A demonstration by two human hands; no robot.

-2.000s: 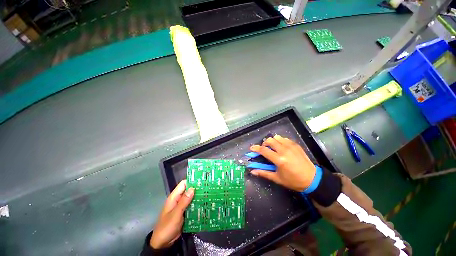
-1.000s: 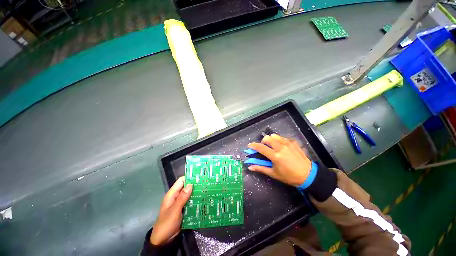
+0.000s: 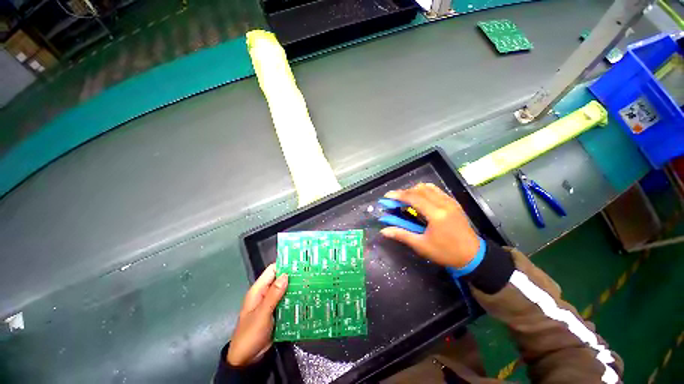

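A green circuit board point(image 3: 322, 286) is held over the left part of the black tray point(image 3: 420, 315). My left hand point(image 3: 259, 315) grips its left edge, thumb on top. My right hand point(image 3: 435, 229) holds blue-handled cutters point(image 3: 403, 223), mostly covered by the fingers. The cutters are above the tray, up and right of the board, apart from it. A blue wristband point(image 3: 471, 259) is on my right wrist. Silvery lead clippings point(image 3: 319, 367) lie heaped in the tray's near left corner, with specks scattered on its floor.
A yellow-green bar point(image 3: 289, 120) crosses the belt point(image 3: 187, 142) behind the tray. A second bar point(image 3: 536, 146) and spare pliers point(image 3: 538, 196) lie right of the tray. A blue bin point(image 3: 641, 105), metal post point(image 3: 574, 64), another board point(image 3: 504, 36) and another tray point(image 3: 337, 22) are farther off.
My right hand and the cutters have moved up and away from the board's edge. The board stays in my left hand. The board on the belt has shifted right in view.
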